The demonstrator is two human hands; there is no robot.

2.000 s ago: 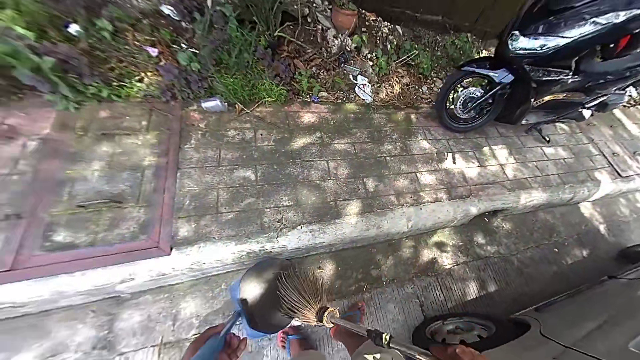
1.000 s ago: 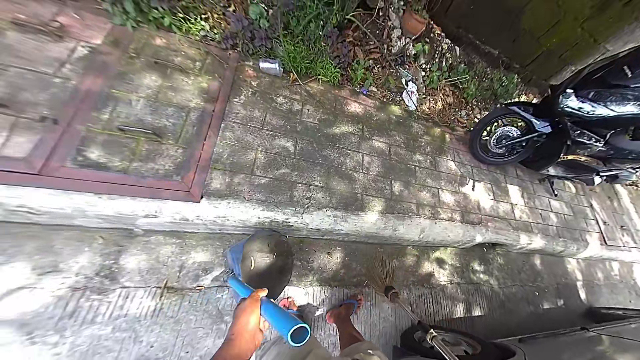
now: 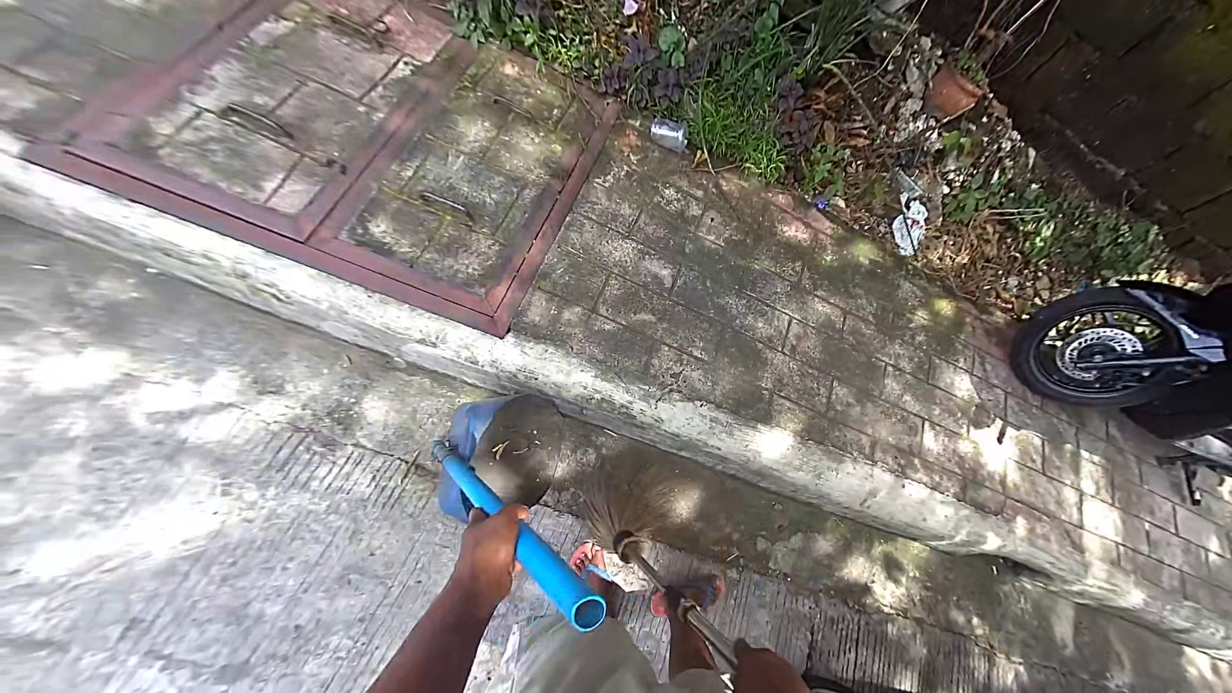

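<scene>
My left hand [image 3: 493,551] grips a blue plastic pipe [image 3: 553,573], the handle of a blue dustpan [image 3: 462,423] made from a cut container. The dustpan lies on the concrete against the curb, its dark inside holding a few dry bits. At the bottom edge, my right hand [image 3: 765,671] is closed around the long handle of a stick broom [image 3: 626,496]. The broom's bristles fan out over the pavement just right of the dustpan, near the foot of the curb. My feet in flip-flops stand just below the bristles.
A pale concrete curb [image 3: 616,397] runs diagonally beside a brick sidewalk [image 3: 712,298]. Metal-framed covers [image 3: 423,231] with handles lie in the sidewalk. Beyond are plants [image 3: 736,125], a plastic cup [image 3: 668,135], white litter [image 3: 909,226], a clay pot [image 3: 953,93] and a parked motorcycle's wheel [image 3: 1097,346].
The broom's bristles, farther right of the dustpan one second ago, are now close beside it. The view has turned and shifted left. Both hands keep their holds.
</scene>
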